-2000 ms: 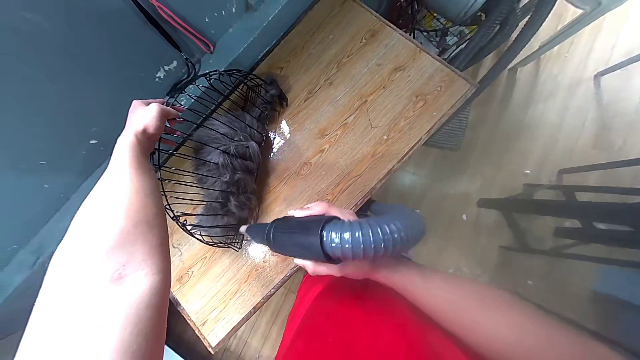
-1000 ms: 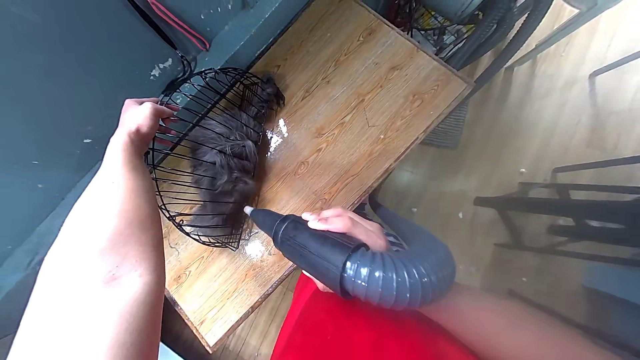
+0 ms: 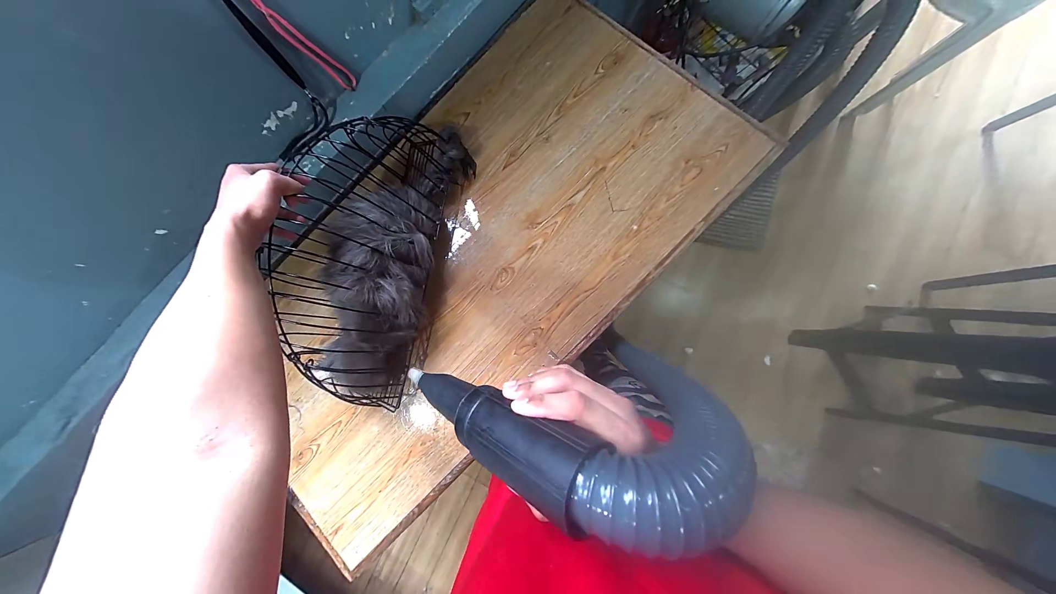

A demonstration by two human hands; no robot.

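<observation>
A grey long-haired animal [image 3: 379, 264], probably a cat, is inside a black wire cage [image 3: 309, 322] on a wood-grain table [image 3: 577, 190]. My left hand [image 3: 260, 202] grips the cage's upper left side, with fingers through the wires. My right hand [image 3: 582, 404] holds the black nozzle of a dryer [image 3: 528, 445], its pale tip just beside the cage's lower end. A ribbed grey hose [image 3: 676, 495] curves back from the nozzle over my right forearm. Part of my right hand is hidden behind the nozzle.
A blue-grey wall [image 3: 124, 124] borders the table at the left, with black and red leads [image 3: 305, 45] hanging on it. Dark hoses [image 3: 825, 66] and wires lie past the table's upper right corner. A black metal stand [image 3: 949, 351] is on the wooden floor at the right.
The nozzle has tilted, so its tip now points up and left, and the hose bends lower beside it. My left hand stays on the cage.
</observation>
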